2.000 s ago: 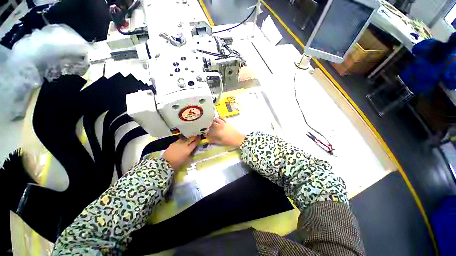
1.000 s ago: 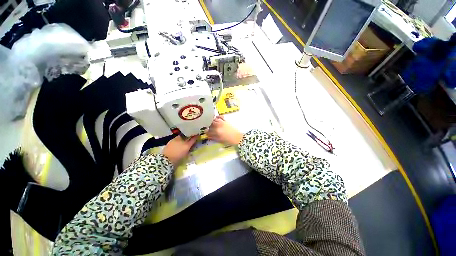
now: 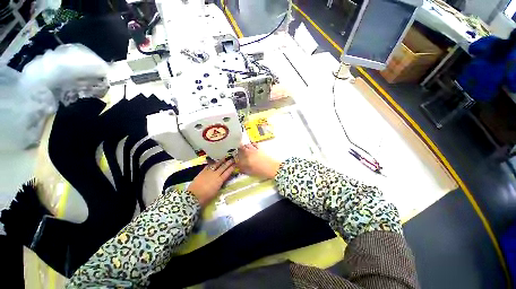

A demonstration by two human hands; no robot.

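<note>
A white sewing machine head with a round red-and-white emblem stands in front of me. My left hand lies just below it, fingertips on the end of a black fabric strip near the needle area. My right hand is beside it on the right, fingertips close under the head. What the right fingertips touch is hidden. The needle and clamp are mostly hidden too. A shiny metal bed plate lies under and in front of the hands.
Stacked black strips curve on the left beside a crumpled clear bag. A wide black piece lies nearest me. A yellow attachment is right of the head. Snips and a screen are at right. A person's blue sleeve shows far right.
The view has shifted slightly. My left hand's fingers are more spread and reach further right, near the right fingertips. The right hand has moved slightly down from the head.
</note>
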